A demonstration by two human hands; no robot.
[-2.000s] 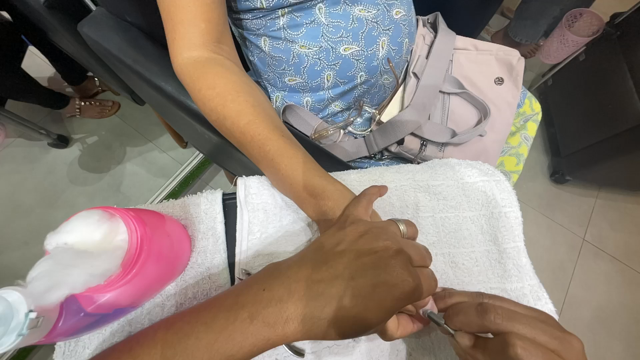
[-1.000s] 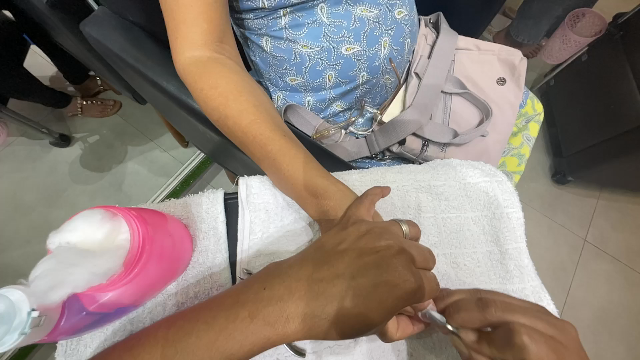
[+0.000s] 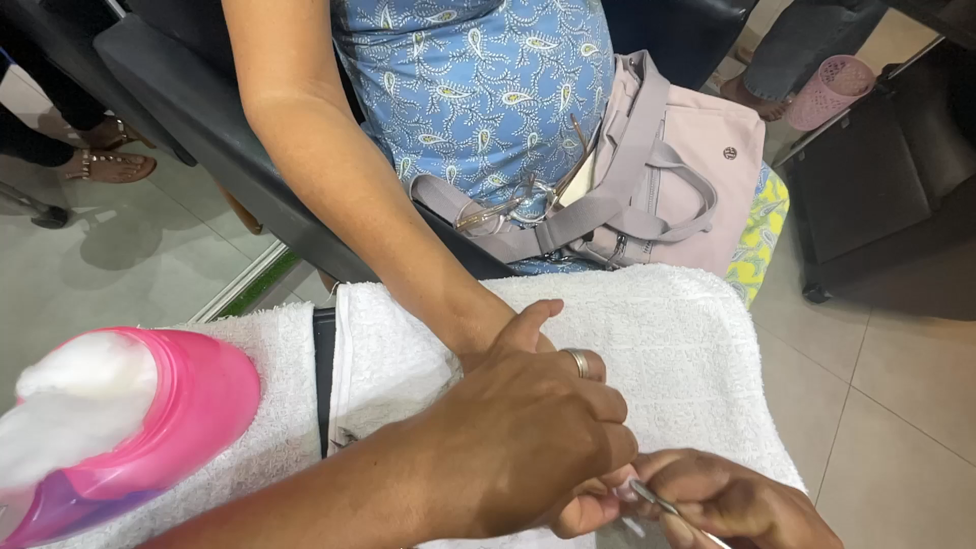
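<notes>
My left hand [image 3: 526, 435], with a ring on one finger, is closed over the hand of a person seated opposite and holds one of its fingers. That person's forearm [image 3: 381, 206] comes down from the top, and most of their hand is hidden under mine. In my right hand [image 3: 717, 488] is a thin metal nail tool [image 3: 662, 499], its tip at the fingernail [image 3: 625, 488] of the held finger. A white towel [image 3: 671, 335] lies beneath the hands.
A pink container [image 3: 206, 381] of white cotton [image 3: 84, 404] stands on another white towel [image 3: 282, 381] at left. A pale pink bag [image 3: 709, 152] and eyeglasses [image 3: 526, 202] rest on the person's lap. At right is a black wheeled cart [image 3: 862, 183] near a pink basket [image 3: 831, 91].
My right hand and the metal tool have shifted slightly at the fingernail, and the tool's angle has changed. My left hand keeps its hold on the person's finger.
</notes>
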